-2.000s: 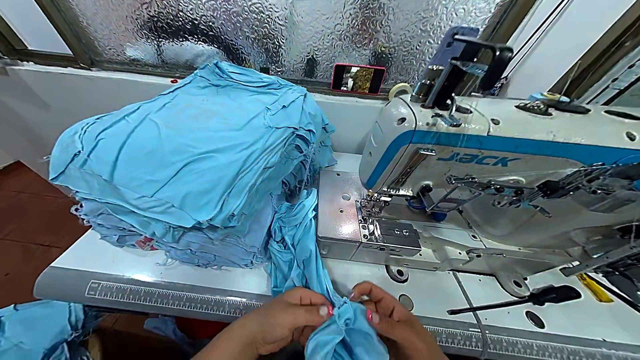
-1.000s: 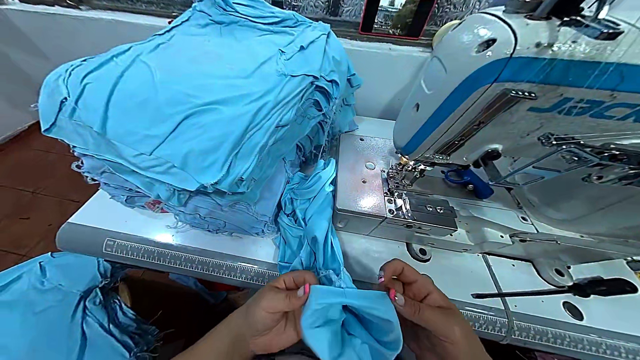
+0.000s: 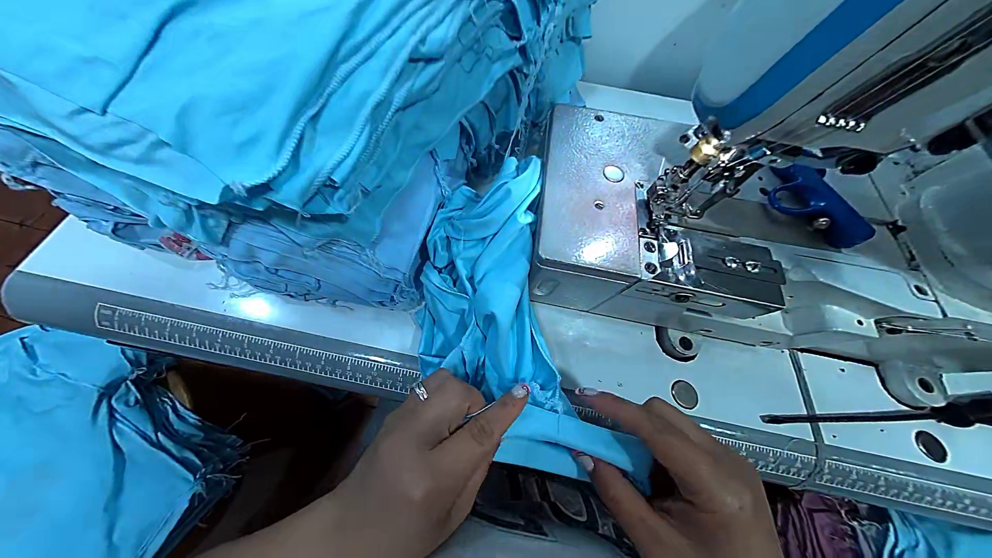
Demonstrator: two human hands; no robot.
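A light blue fabric garment [image 3: 496,302] lies bunched across the table edge between the cloth pile and the sewing machine. At its lower end is a folded band [image 3: 573,438]. My left hand [image 3: 434,449], with a ring on one finger, pinches the cloth at the band's left part, thumb on top. My right hand [image 3: 682,473] holds the right part of the band between thumb and fingers. The needle and presser foot area [image 3: 674,209] of the industrial sewing machine [image 3: 589,201] stands up and to the right of both hands, with no cloth under it that I can see.
A tall pile of blue cloth pieces [image 3: 232,101] stands at the left on the table. More blue cloth [image 3: 70,442] hangs lower left. Blue-handled thread snips [image 3: 821,205] rest behind the needle; a screwdriver [image 3: 876,418] lies at right. A ruler strip [image 3: 263,349] runs along the front edge.
The view has moved closer to the table. The cloth's end, bunched between my hands two seconds ago, now shows as a flat folded band, and my left hand's thumb lies across it.
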